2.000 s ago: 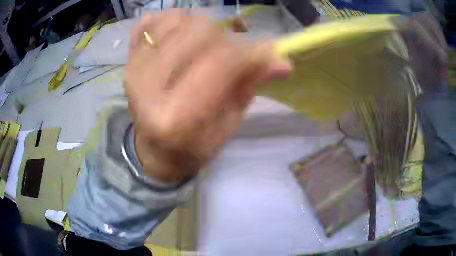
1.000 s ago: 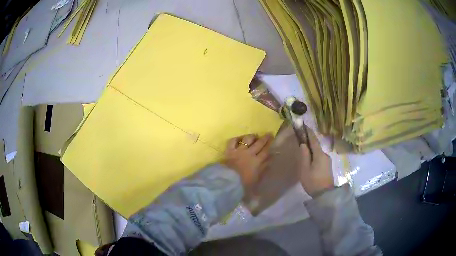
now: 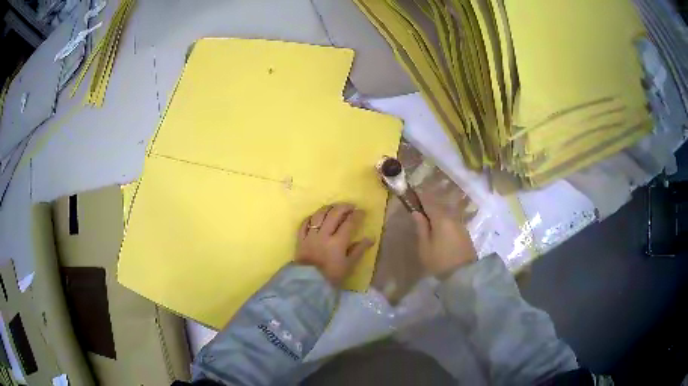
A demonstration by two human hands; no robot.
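Observation:
A large panel [image 3: 226, 136] lies yellow face up, with a stepped corner at its upper right and a crease across the middle. My left hand [image 3: 330, 240] rests on the panel near its right edge, fingers apart, holding nothing. My right hand [image 3: 445, 243] grips the handle of a hammer [image 3: 391, 169] with a round pale head and dark centre. The head is over the panel's right edge; contact cannot be told. A brownish slab [image 3: 430, 200] under clear shiny plastic shows beside and partly under that edge.
A fanned stack of yellow panels [image 3: 577, 68] stands at the upper right. Khaki panels with dark patches [image 3: 134, 324] lie at the left. Yellow strips [image 3: 105, 64] and grey sheets [image 3: 26, 83] lie at the upper left. Dark floor [image 3: 603, 301] shows at the lower right.
The panel has turned and its right edge now lies more upright over the slab. The hammer head has moved left and onto the panel's edge area. My left hand has shifted left.

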